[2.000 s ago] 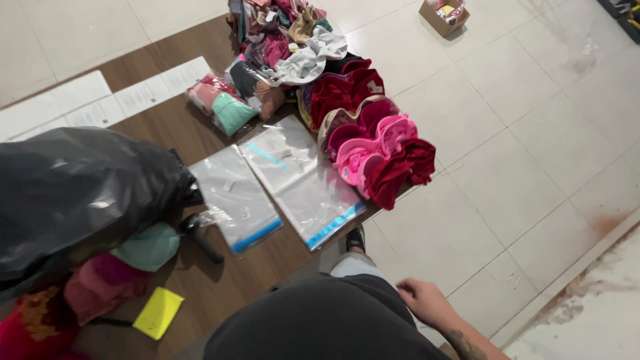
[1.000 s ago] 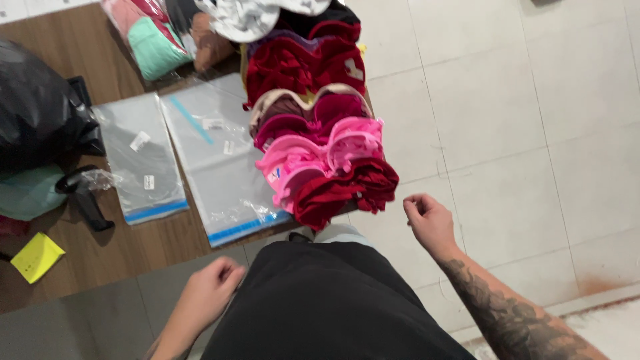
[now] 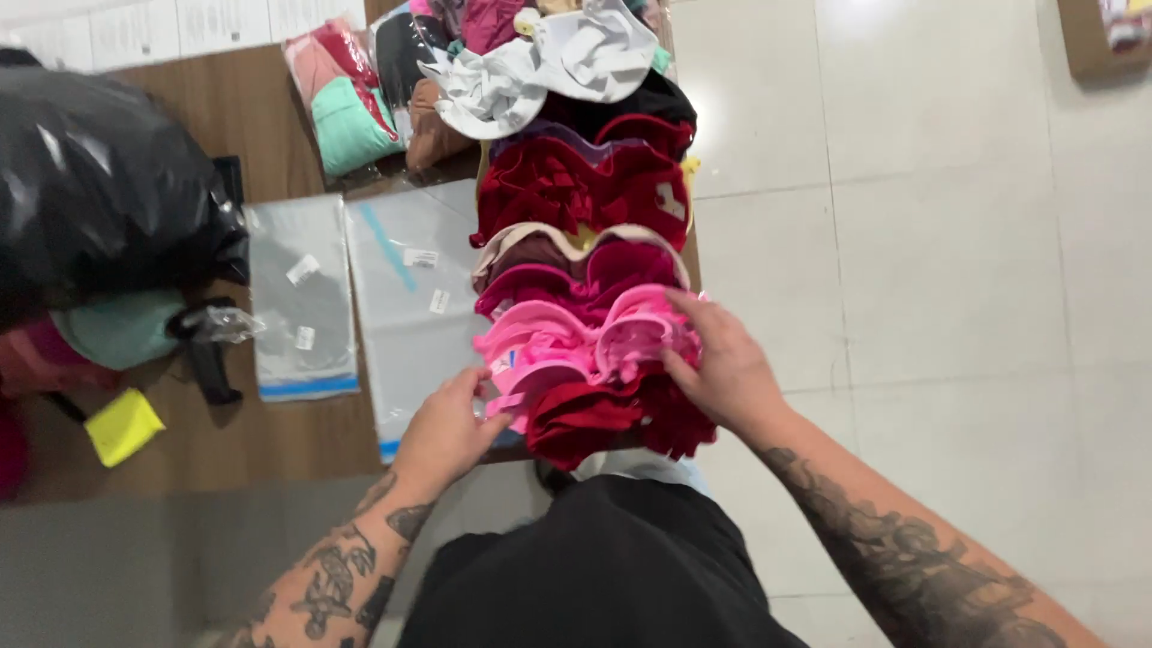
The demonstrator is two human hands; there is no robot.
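Observation:
A row of bras lies nested along the table's right edge. Nearest me is a dark red bra, with a pink bra behind it, then a magenta bra and a larger red one. My left hand is at the left side of the pink bra, thumb and fingers apart around its edge. My right hand rests on the right side of the pink bra, fingers spread over its cup. Whether either hand grips the fabric is not clear. White bras lie at the far part of the row.
Clear plastic bags with blue strips lie left of the row. Bagged garments are behind them. A black plastic bag, a black tape dispenser-like object and a yellow paper are at the left. A cardboard box stands on the floor.
Both hands have moved from beside my body to the near end of the bra row, one at each side of the pink bra. The view has shifted closer over the row.

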